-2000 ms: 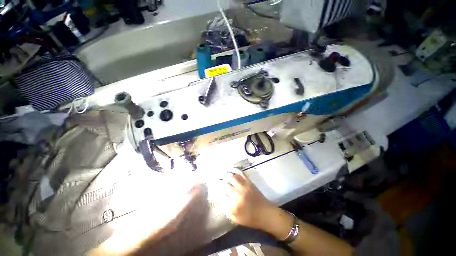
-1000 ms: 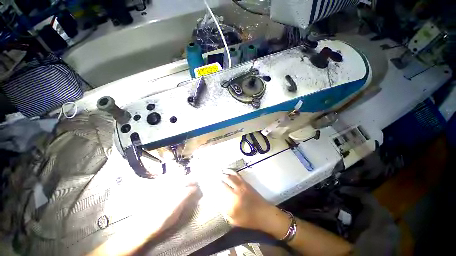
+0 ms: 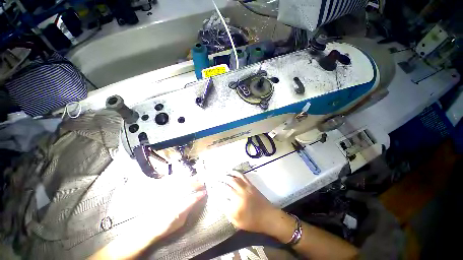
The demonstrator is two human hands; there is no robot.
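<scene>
A grey-brown striped garment piece (image 3: 76,190) lies over the left of the table and runs under the left end of the white and blue sewing machine head (image 3: 223,117). The cloth near the presser foot (image 3: 190,165) is bleached white by the lamp. My left hand (image 3: 177,210) lies on the cloth, fingers pointing to the presser foot; the glare washes out its outline. My right hand (image 3: 241,200), with a bracelet at the wrist, rests just right of it on the cloth edge. Its fingertips are lost in glare. Whether either hand pinches the cloth is hidden.
Black-handled scissors (image 3: 260,145) and a light blue pen-sized tool (image 3: 306,158) lie right of the hands, by the machine arm. A small ring (image 3: 106,223) lies on the cloth. Teal thread cones (image 3: 200,57) stand behind the head. A striped bag (image 3: 48,87) sits at back left.
The view has shifted slightly. My left fingertips have moved a little to the right relative to the machine, closer to my right hand. My right hand stays in nearly the same place.
</scene>
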